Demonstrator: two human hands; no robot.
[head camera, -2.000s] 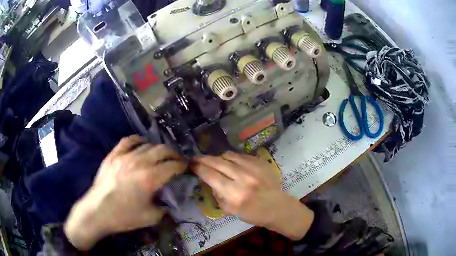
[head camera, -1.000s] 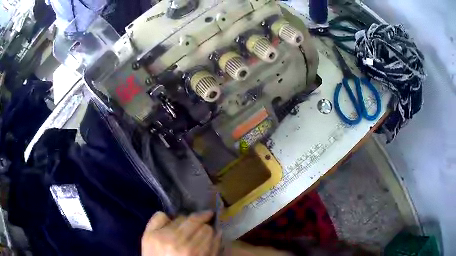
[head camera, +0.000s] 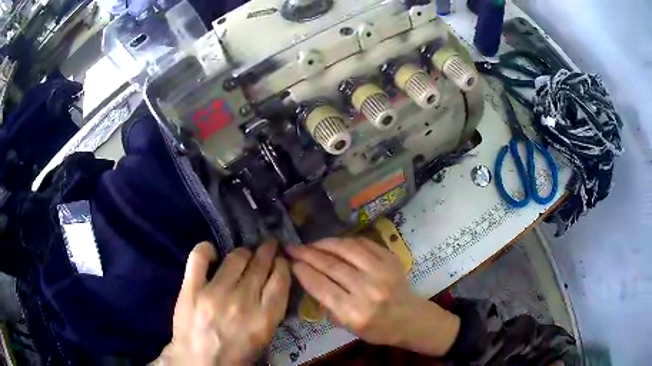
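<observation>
The cream-grey overlock machine (head camera: 286, 78) stands in front of me. Grey fabric (head camera: 243, 221) runs toward the dark presser foot area (head camera: 268, 168). The navy garment (head camera: 136, 214) lies left of it with a white tag (head camera: 80, 237). My left hand (head camera: 232, 304) lies on the grey fabric, fingertips pressing it just before the foot. My right hand (head camera: 357, 286) is beside it, thumb and fingers together at the fabric's right edge. The fingertips of both hands nearly touch. The fabric under the hands is hidden.
Blue-handled scissors (head camera: 525, 171) lie right of the machine, with dark green-handled ones (head camera: 518, 68) behind. A tangled black-and-white strip bundle (head camera: 579, 121) is beside them. A yellow frame (head camera: 394, 243) is partly behind my right hand. A clear guard (head camera: 154, 39) is at the machine's left end.
One second ago the hands were low at the table edge, leaving the grey fabric and yellow frame exposed. Now both hands are up near the foot, on the fabric. The view has shifted.
</observation>
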